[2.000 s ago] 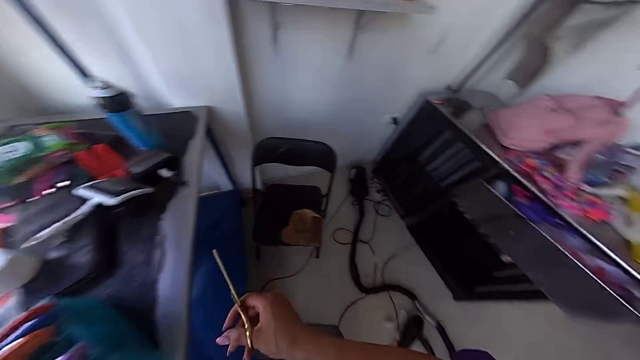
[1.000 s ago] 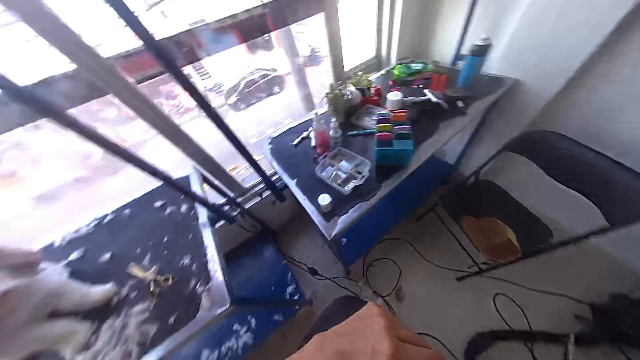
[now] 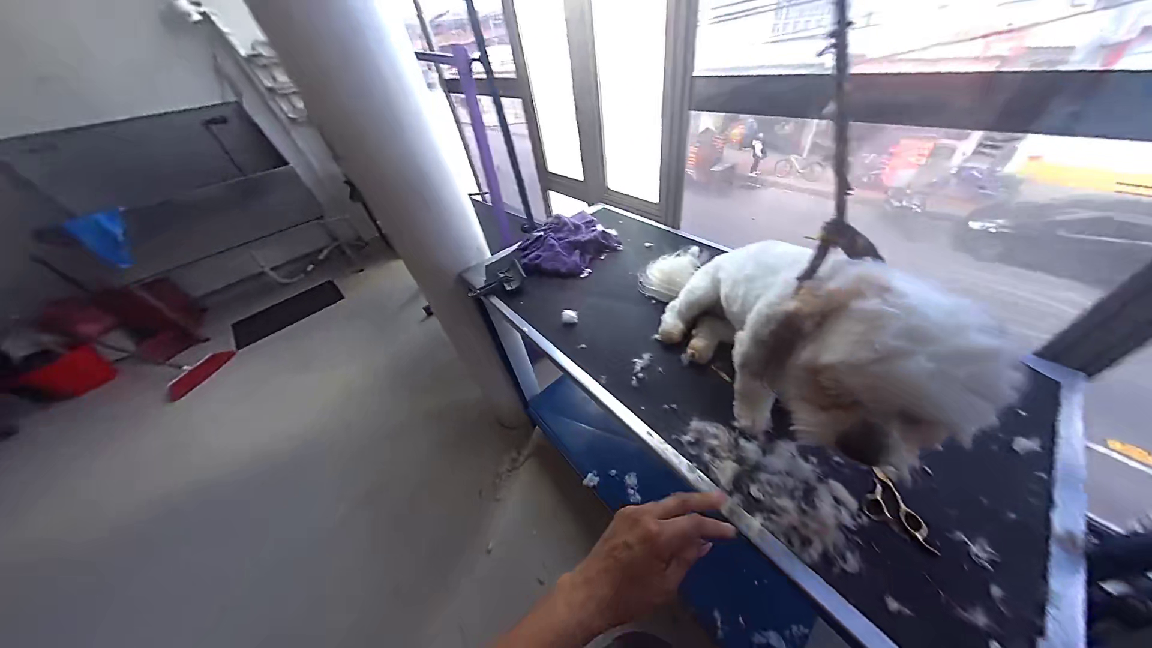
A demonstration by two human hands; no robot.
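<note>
My left hand [image 3: 652, 553] is at the near edge of the grooming table [image 3: 621, 409], its fingers apart and slightly bent, holding nothing; its fingertips meet or nearly meet the metal rim. My right hand is out of view. A white, fluffy dog [image 3: 765, 297] stands on the black tabletop, its head lowered and blurred, a dark grooming loop [image 3: 841, 238] at its neck. Gold-coloured scissors [image 3: 895, 511] lie on the table below its head. Clumps of cut fur [image 3: 792, 495] lie between the dog and my left hand.
A purple cloth [image 3: 567, 243] lies at the table's far end, beside a clamp [image 3: 504, 273] near a white column [image 3: 396, 153]. Blue panelling [image 3: 585, 441] shows below the tabletop. Windows line the far side. A red dustpan [image 3: 67, 373] is on the floor at left.
The view has swung widely to the dog's table. Two seconds ago my right hand held gold-coloured scissors; that hand is now out of view.
</note>
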